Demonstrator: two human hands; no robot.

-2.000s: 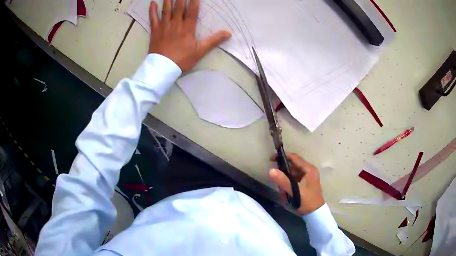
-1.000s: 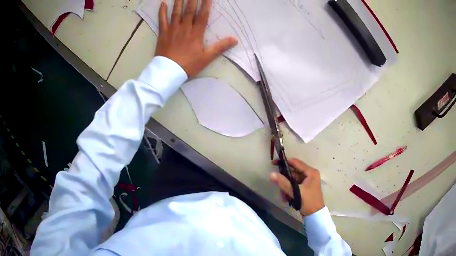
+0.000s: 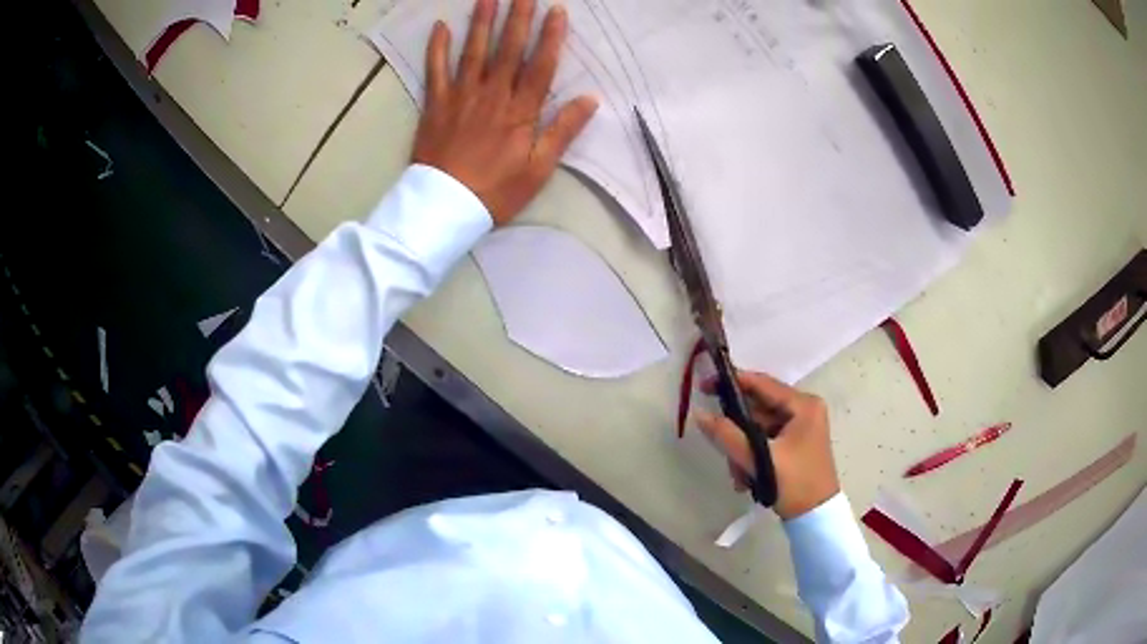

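Observation:
My right hand [image 3: 790,440] holds the black handles of the long shears [image 3: 699,302] near the table's front edge. The blades point up and away and lie along the white paper pattern [image 3: 818,164], which has thin drawn curves. My left hand [image 3: 497,120] lies flat on the pattern's left part, fingers spread, holding nothing. A leaf-shaped white cut piece [image 3: 572,302] lies on the table between my hands. A narrow maroon strip [image 3: 687,388] hangs beside the shears.
A black bar weight [image 3: 922,138] lies on the pattern. At right are a labelled dark block [image 3: 1092,320], a red pen [image 3: 958,449], a pinkish ruler [image 3: 1050,499] and maroon scraps [image 3: 912,544]. The table's metal edge [image 3: 437,372] runs diagonally above the floor.
The shears have cut further up into the pattern, and its left and right parts stand further apart. The pattern, weight and items at right sit lower in view.

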